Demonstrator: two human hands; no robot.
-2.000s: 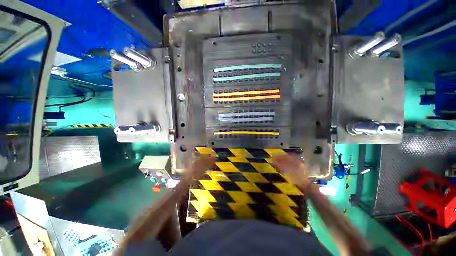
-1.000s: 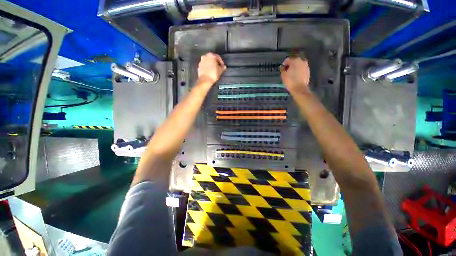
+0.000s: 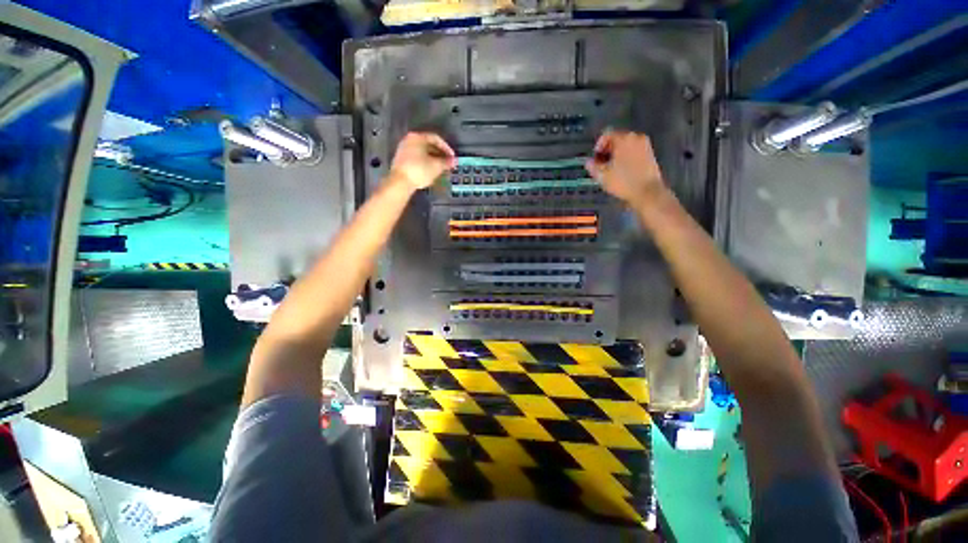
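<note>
The dark steel mould plate (image 3: pixel 409 255) lies in front of me. My left hand (image 3: pixel 427 161) and my right hand (image 3: pixel 624 164) pinch the two ends of the upper teal strip (image 3: pixel 520 163), which lies slightly bowed over its cavity row. A second teal strip (image 3: pixel 520 188) lies just below it. A thin black strip (image 3: pixel 499 125) lies across the top row. Below are two orange strips (image 3: pixel 522 227), blue-grey strips (image 3: pixel 520 276) and a yellow strip (image 3: pixel 520 309), all lying over cavities. The fingertips hide the ends of the upper teal strip.
A yellow-black checked board (image 3: pixel 525 424) lies against the mould's near edge. Metal side plates with shiny pins stand left (image 3: pixel 281 202) and right (image 3: pixel 796 202). A red frame (image 3: pixel 908 435) is at lower right. A pale machine door (image 3: pixel 90 212) is at far left.
Both hands came up from the checked board to the black strip at the top row, then moved down to the upper teal strip. The black strip now lies released on the mould.
</note>
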